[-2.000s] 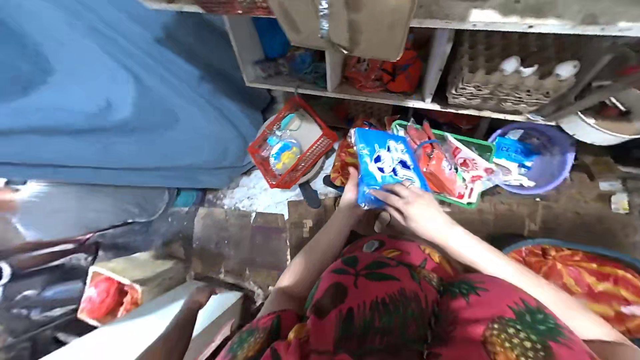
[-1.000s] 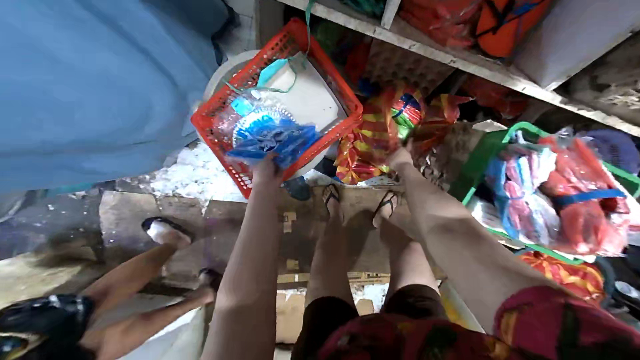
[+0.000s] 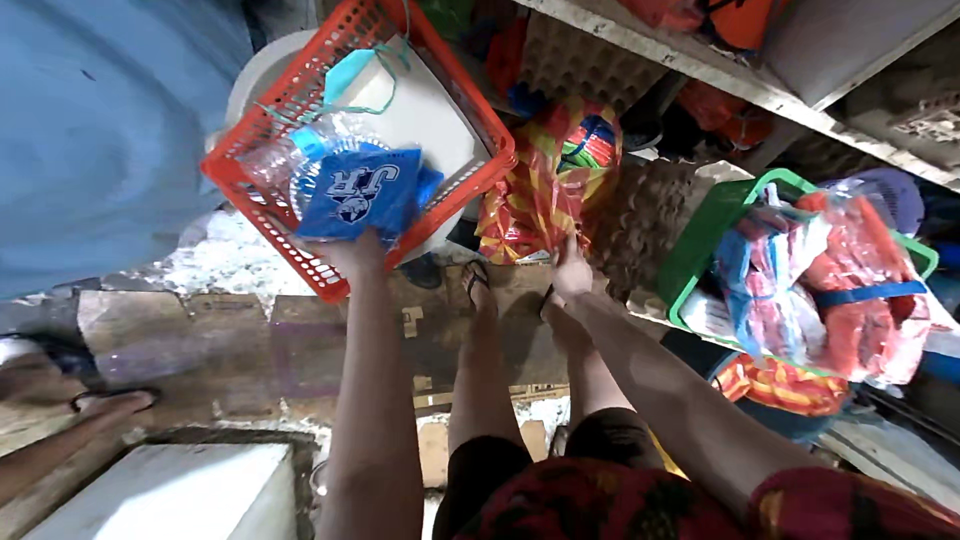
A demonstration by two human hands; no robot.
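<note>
My left hand (image 3: 352,255) grips the near edge of a flat blue plastic packet (image 3: 364,191) with a white print, over the near side of a red plastic basket (image 3: 463,196). Under and beside the packet lie a clear plastic bottle (image 3: 268,161) with a light blue cap, a face mask (image 3: 349,75) in teal and a white board or lid (image 3: 427,112). My right hand (image 3: 571,271) is closed on the lower edge of a red and yellow patterned plastic bag (image 3: 559,187), against which a bundle of colourful packets (image 3: 589,142) rests.
A green basket (image 3: 694,240) with bagged goods stands at the right, a purple basket (image 3: 892,199) behind it. Egg trays (image 3: 589,56) lean below the shelf edge (image 3: 720,75). Flattened cardboard (image 3: 300,352) covers the floor. Another person's foot (image 3: 112,401) is at the left.
The blue packet, earlier in both hands, is now in my left hand over the red basket. My right hand has let go of it and taken the patterned bag. The view has moved nearer to the basket.
</note>
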